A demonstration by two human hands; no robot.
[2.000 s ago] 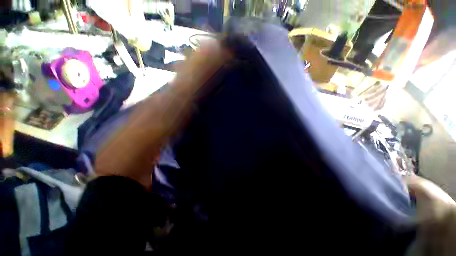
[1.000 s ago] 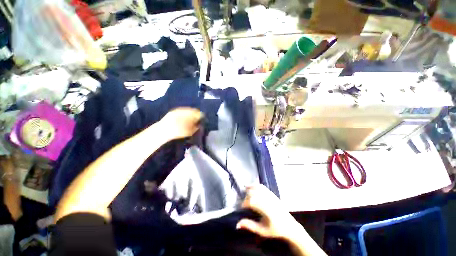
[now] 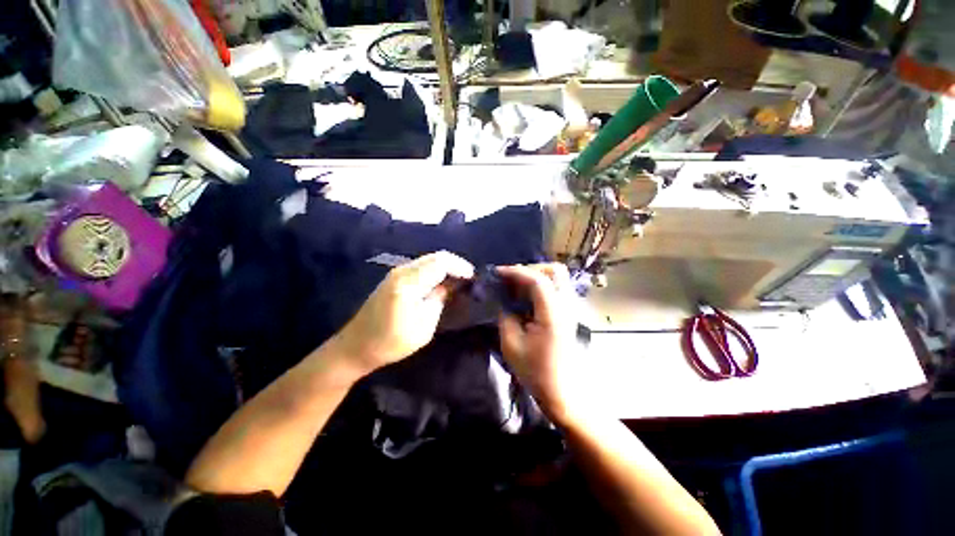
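Observation:
A dark navy garment lies across the table left of the sewing machine and hangs over the front edge. Its shiny, greyish-purple lining shows crumpled below my hands. My left hand pinches the navy cloth between thumb and fingers. My right hand pinches the same cloth just to the right, a small gap between the fingertips. Both hands are left of and in front of the machine's needle area. The exact edge held is too dark to tell.
The cream sewing machine has a keypad panel at its right end. Red-handled snips lie before it. A green tube stands on its head. A purple device sits far left. A blue basket rim is lower right. Another person's arm shows far left.
My hands have come together on the navy cloth; my right hand moved up from the lower edge. The garment's pale inside is now mostly covered, with navy cloth spread toward the machine.

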